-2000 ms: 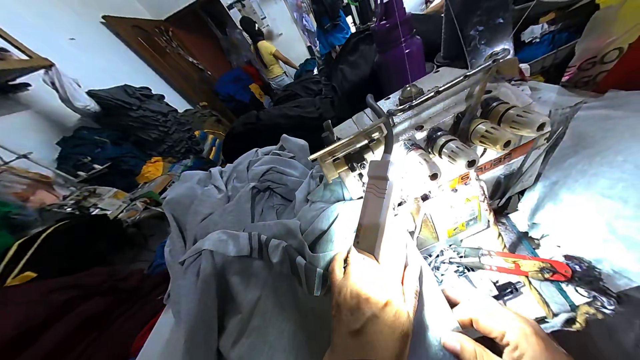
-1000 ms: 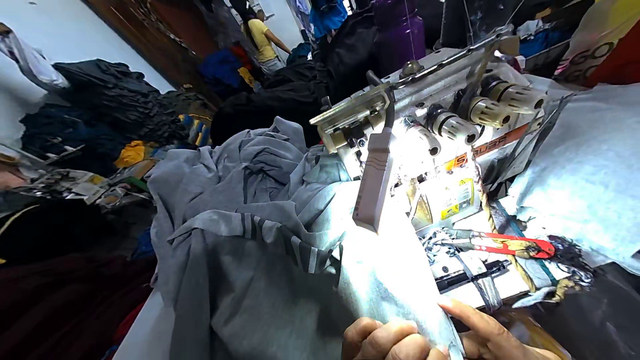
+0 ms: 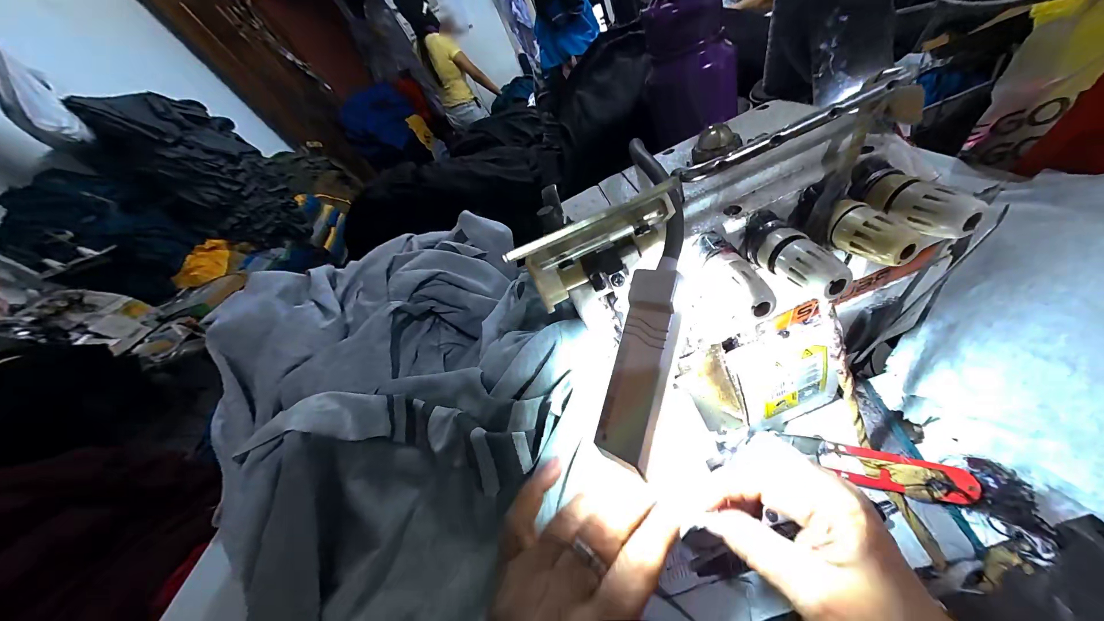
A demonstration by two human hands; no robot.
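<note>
Grey fabric (image 3: 371, 345) with dark and light stripes lies bunched left of an overlock-type sewing machine (image 3: 776, 164). My left hand (image 3: 586, 552), a ring on one finger, rests on the brightly lit cloth edge at the bottom centre. Close beside it on the right, my right hand (image 3: 802, 526) has thumb and index finger bent together at the cloth edge; glare hides whether cloth is pinched between them. A lamp (image 3: 638, 371) on a bent dark neck hangs over the hands. Several tension knobs (image 3: 802, 259) line the machine's front.
Red-handled snips (image 3: 914, 473) lie right of my right hand, near a braided cord and tangled dark thread. Pale cloth (image 3: 1018, 336) covers the right side. A purple bottle (image 3: 690, 73) stands behind the machine. Farther back are piled dark garments (image 3: 181, 172) and a person in a yellow top (image 3: 448, 69).
My left hand has come forward from the bottom edge, onto the lit cloth under the lamp. My right hand has also moved up, nearer the machine, partly covering the snips' tips.
</note>
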